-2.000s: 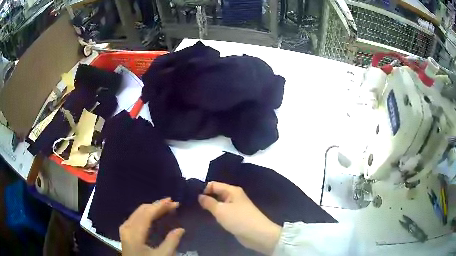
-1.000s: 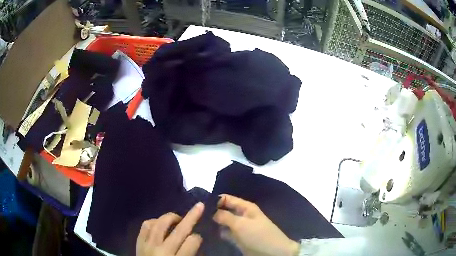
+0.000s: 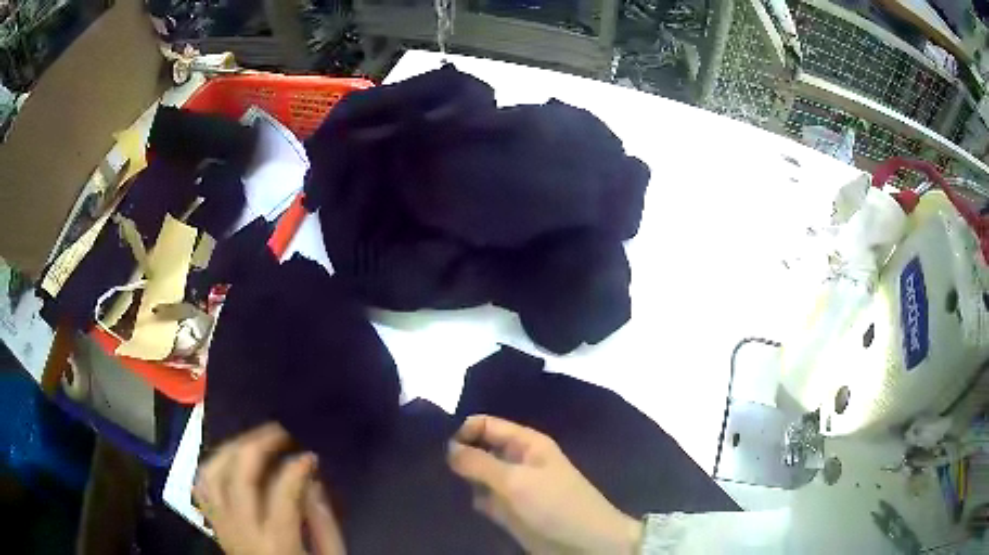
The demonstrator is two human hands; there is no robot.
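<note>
Dark cut fabric panels [image 3: 298, 358] lie at the table's front, one on the left and one on the right [image 3: 591, 423], with dark cloth between them. My right hand [image 3: 531, 477] pinches the edge of the middle cloth between thumb and fingertips. My left hand [image 3: 266, 493] is over the left panel's lower part, fingers bent and slightly blurred; whether it grips cloth is hidden. A crumpled dark pile [image 3: 477, 206] lies behind the panels.
An orange-red basket [image 3: 284, 100] with dark cloth and tan paper pieces [image 3: 163, 293] stands at left. The cream sewing machine head [image 3: 895, 336] stands at right, above its metal needle plate [image 3: 754, 444]. Black snips [image 3: 898, 531] lie at lower right. White table [image 3: 694, 239] shows between.
My left hand has moved left and down, away from my right hand. My right hand stays at the cloth edge. The view has shifted, with the machine now further right.
</note>
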